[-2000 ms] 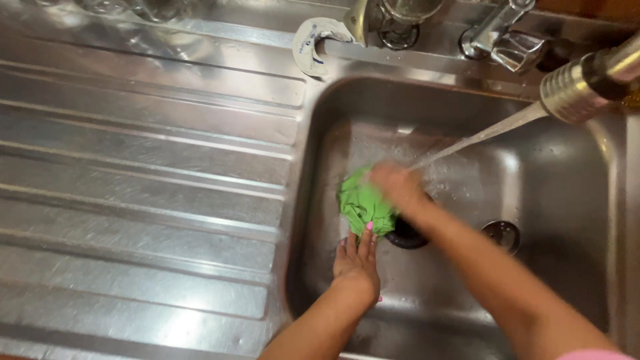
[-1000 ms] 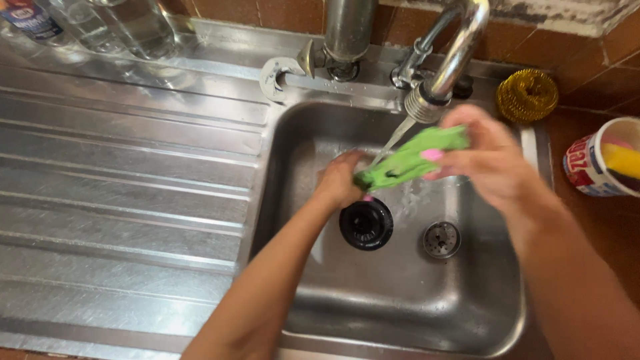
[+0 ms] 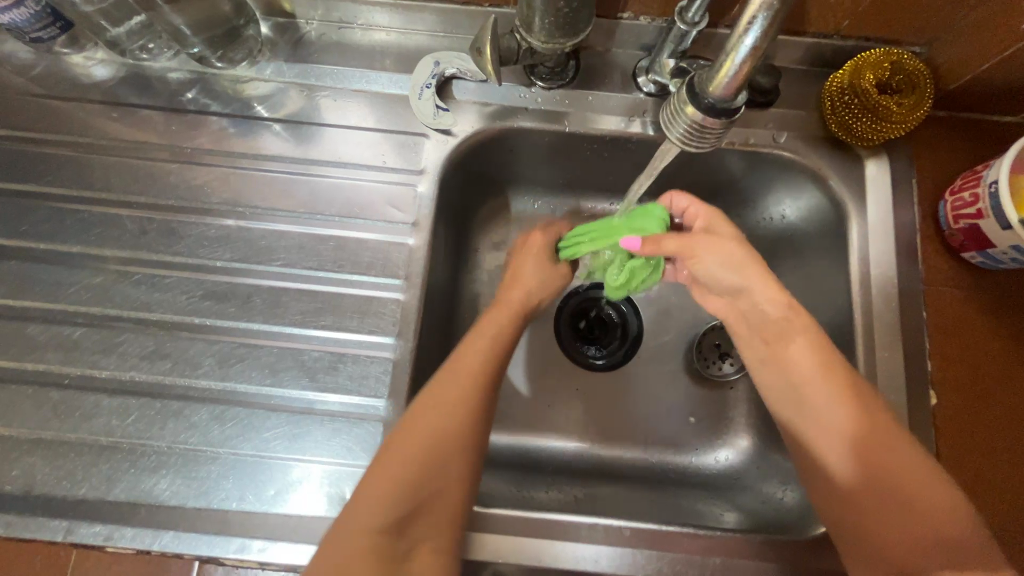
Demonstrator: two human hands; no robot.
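A wet green cloth [image 3: 632, 240] is stretched between my two hands over the stainless steel sink [image 3: 552, 488]. My left hand [image 3: 538, 268] grips its left end, with the fingers partly hidden. At the cloth's right end, my right hand [image 3: 704, 248] pinches it, the thumb on top. Water runs from the faucet spout [image 3: 694, 116] onto the cloth. Below the cloth lies the black drain fitting [image 3: 598, 328], and a metal strainer [image 3: 720, 352] sits to its right, next to my right wrist.
A golden scouring pad [image 3: 878, 96] rests at the sink's back right corner, near a printed tub [image 3: 988, 208]. Behind the sink are a tap [image 3: 668, 60] and a curved white piece [image 3: 438, 88]. Clear bottles [image 3: 204, 32] stand on the ribbed drainboard [image 3: 200, 280].
Two seconds ago the green cloth was bunched low in the sink under both hands. It was then lifted beneath the spout, where both hands hold it now. The view has shifted.
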